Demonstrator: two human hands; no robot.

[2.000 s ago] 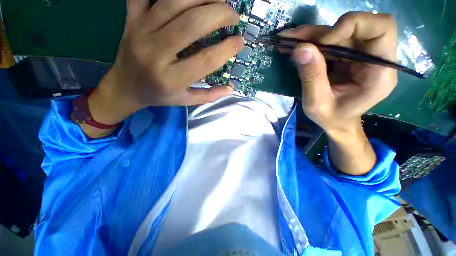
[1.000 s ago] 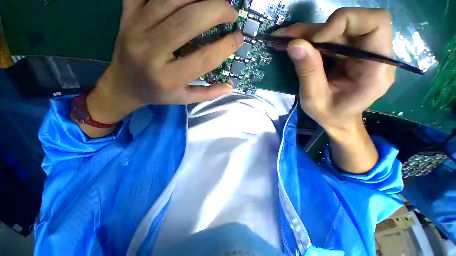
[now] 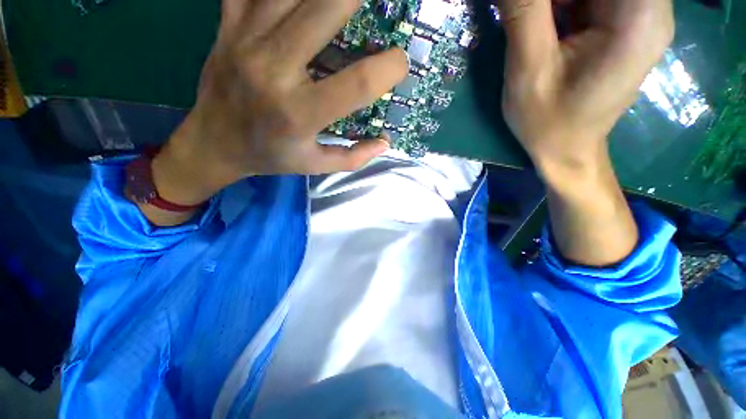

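Note:
The green circuit board panel [image 3: 402, 102], with rows of grey square chips, lies at the top centre and runs out of the top edge. My left hand [image 3: 278, 94] lies over its left part and holds it, fingers spread and thumb at the near edge; the hand hides that part. My right hand [image 3: 577, 78] is to the right of the panel, apart from it. Its fingertips are cut off by the top edge, and the dark thin tool does not show.
The dark green mat [image 3: 483, 123] lies under the panel. Bright lamp glare is on it at right, beside a loose bright-green pile [image 3: 724, 135]. An orange-brown strip [image 3: 10, 82] is at the left bench end. Blue sleeves and cardboard [image 3: 654, 380] show below the bench at lower right.
My right hand has moved up and away from the panel, and the dark tool has gone out of sight. My left index finger has shifted slightly right on the panel.

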